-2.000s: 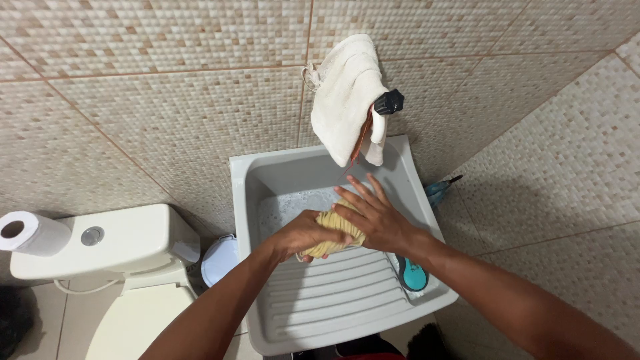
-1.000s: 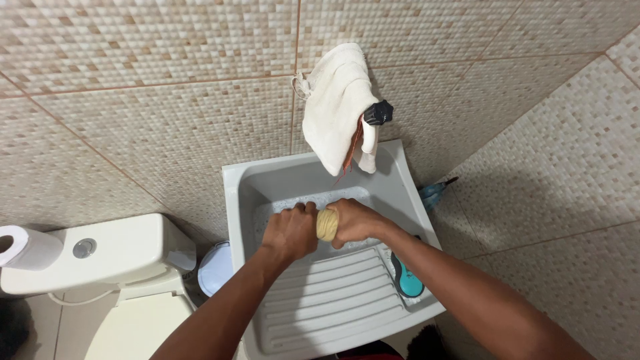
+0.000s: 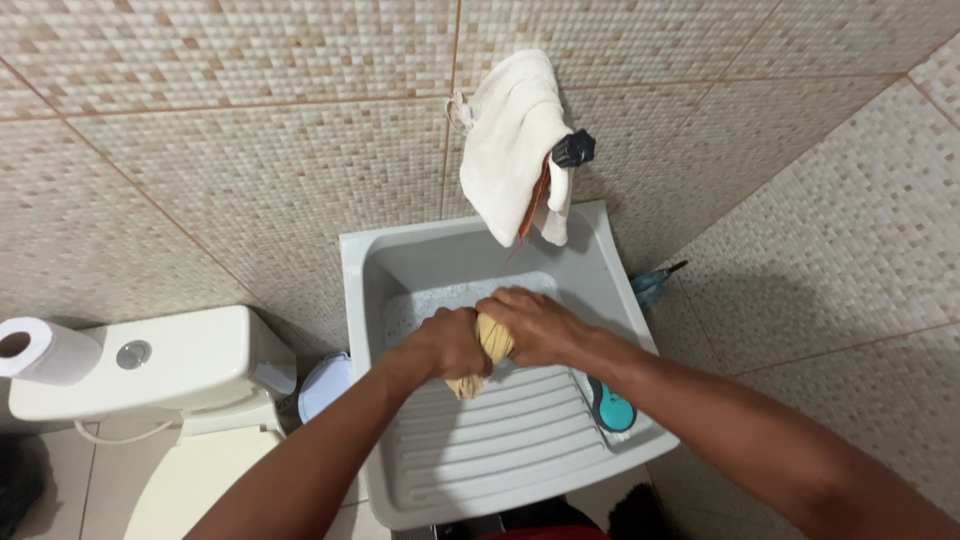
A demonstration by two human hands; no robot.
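A twisted yellow cloth point(image 3: 495, 339) is gripped by both hands above a grey laundry sink point(image 3: 510, 491). My left hand point(image 3: 453, 342) is closed around its lower part, and a loose end hangs out below the fist. My right hand point(image 3: 534, 327) grips the upper part, close beside the left. Under the hands lie the sink's ribbed washboard and, behind it, a basin holding sudsy water point(image 3: 427, 300). A teal and black brush point(image 3: 615, 407) rests at the right of the washboard, near my right forearm.
A white cloth point(image 3: 510, 142) hangs over a tap with a black knob point(image 3: 574, 148) above the basin. To the left stand a toilet point(image 3: 180, 360) with a toilet paper roll point(image 3: 56, 351) on its tank and a pale round lid point(image 3: 327, 386). A blue folded umbrella point(image 3: 651, 285) leans right of the sink.
Two seconds ago my right hand was spread with fingers extended over the cloth; now it is closed around it. The cloth is more tightly twisted between the fists.
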